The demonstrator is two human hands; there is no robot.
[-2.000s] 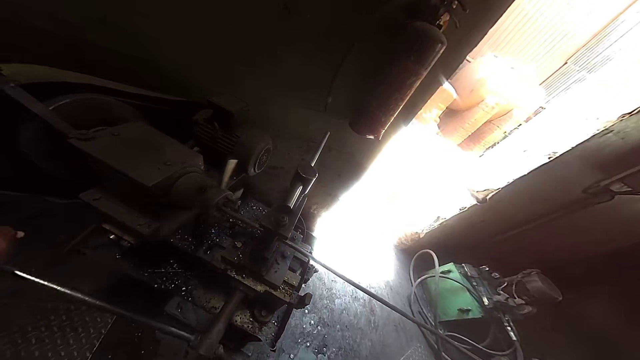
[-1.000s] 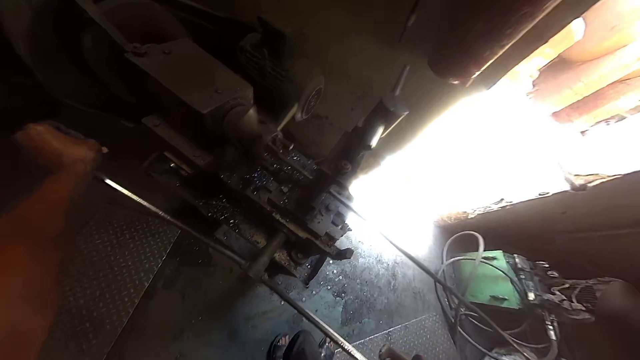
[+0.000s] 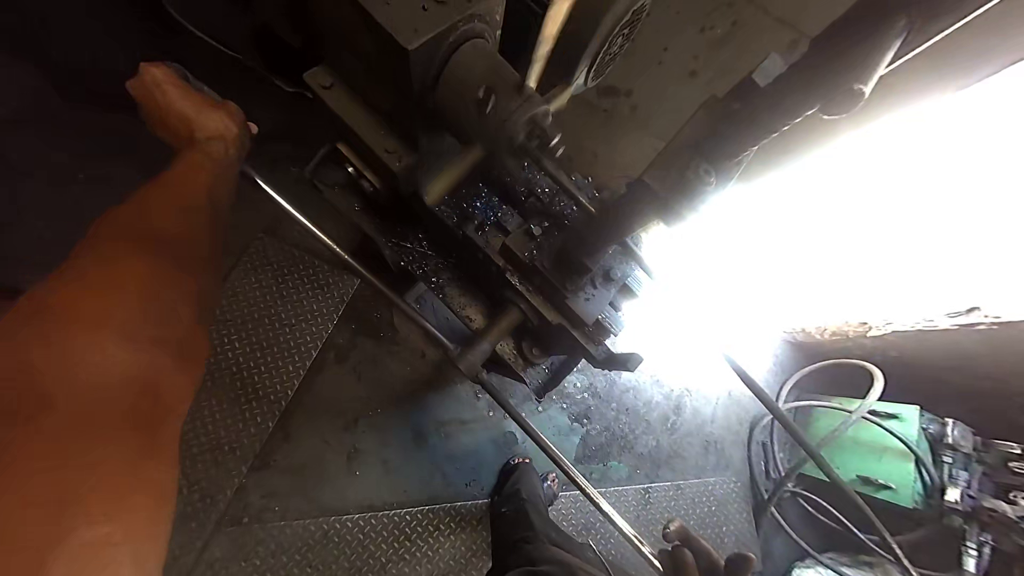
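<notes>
My left hand [image 3: 188, 112] is closed round the upper left end of a long metal bar [image 3: 400, 304]. The bar slants down to the right through a round hub [image 3: 490, 340] on the near side of a dark metalworking machine [image 3: 560, 296]. At the bottom edge, my right hand [image 3: 696, 552] shows only curled fingers beside the bar's lower end; the palm is out of frame, so its grip is unclear. Shiny metal chips [image 3: 488, 208] lie over the machine's bed. A yellowish rod or strip [image 3: 550, 40] stands blurred near the machine's head.
Below are diamond-plate floor sheets [image 3: 280, 336], with a sandalled foot [image 3: 516, 472] beside the bar. At the lower right, a green metal box [image 3: 868, 456] stands among looped hoses [image 3: 840, 364]. A second thin rod [image 3: 808, 448] slants past it. Glare hides the area right of the machine.
The left forearm and hand have come into fuller view, and more of the right hand's fingers shows. The view has moved nearer the machine's near side.
</notes>
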